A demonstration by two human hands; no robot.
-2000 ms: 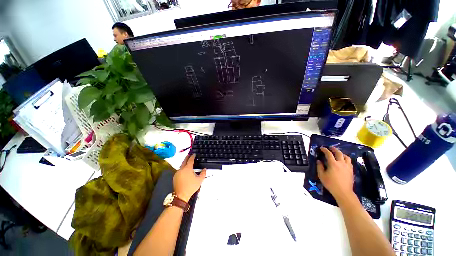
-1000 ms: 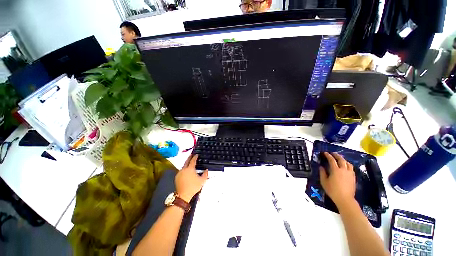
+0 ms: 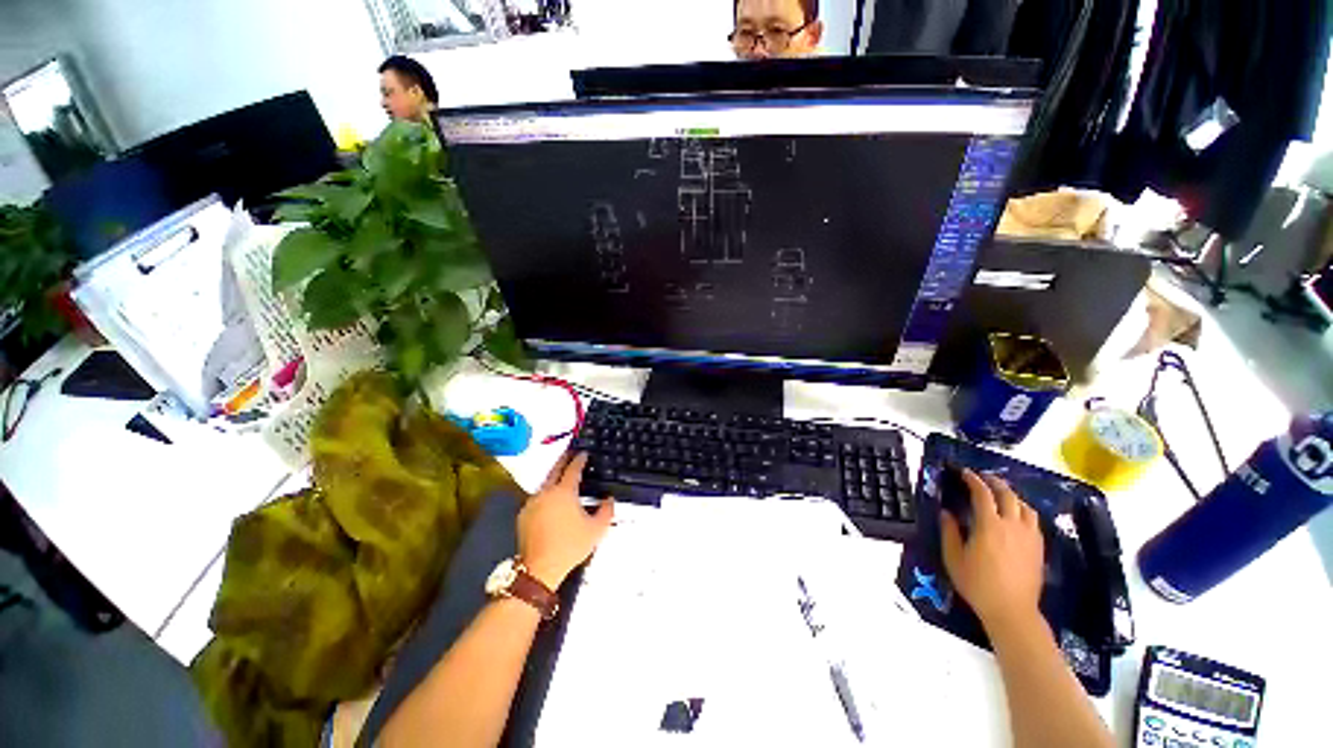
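My left hand (image 3: 563, 523) rests at the lower left corner of the black keyboard (image 3: 716, 450), fingertips on its edge, holding nothing. My right hand (image 3: 997, 548) lies over the dark mouse (image 3: 958, 494) on the black mouse pad (image 3: 933, 548); the hand hides part of the mouse. The monitor (image 3: 731, 234) shows thin pale line drawings on black. White paper sheets (image 3: 731, 599) lie between my forearms, with a pen (image 3: 847, 701) and a small dark piece (image 3: 680, 715) on them.
Olive-yellow fabric (image 3: 344, 555) lies left of my forearm, near a leafy plant (image 3: 388, 256). A blue tin (image 3: 1012, 387), yellow tape roll (image 3: 1114, 444), navy bottle (image 3: 1243, 504) and calculator (image 3: 1199, 701) stand or lie at the right. Two people are behind the monitors.
The view has shifted, so the scene sits slightly lower and further right. The line drawings on the screen have changed position. My hands keep their places on keyboard and mouse.
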